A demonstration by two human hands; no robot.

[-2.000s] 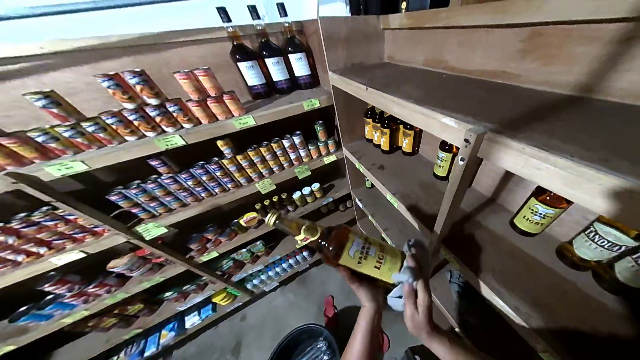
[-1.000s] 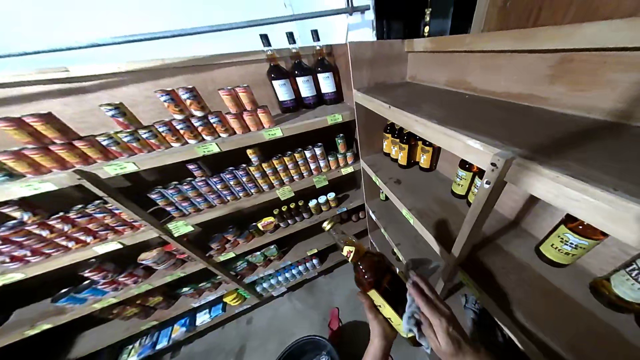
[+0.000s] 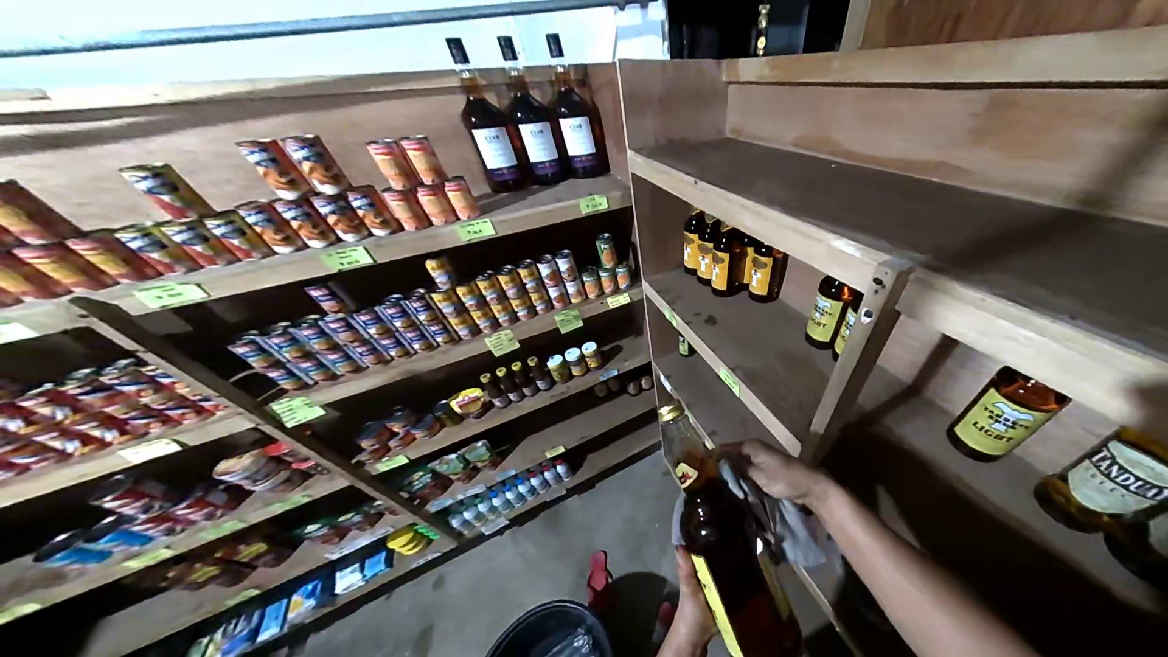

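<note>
A large brown glass liquor bottle (image 3: 730,557) with a gold cap and a yellow label stands tilted at the lower middle. My left hand (image 3: 691,598) grips its lower body from the left side. My right hand (image 3: 771,470) is at the bottle's shoulder and neck, holding a grey cloth (image 3: 794,529) against the glass. Part of the cloth also shows on the bottle's left side. The bottle's base lies at the bottom edge of the view.
Wooden shelves (image 3: 538,214) with rows of cans and three dark bottles (image 3: 538,137) fill the left. Right-hand shelves (image 3: 776,196) hold brown bottles (image 3: 1004,415) close to my right arm. Below, a black bucket (image 3: 552,630) stands on the floor near a red slipper (image 3: 599,577).
The bottle has gone from strongly slanted to more upright. My right hand with the cloth has moved from its lower body up to the shoulder and neck.
</note>
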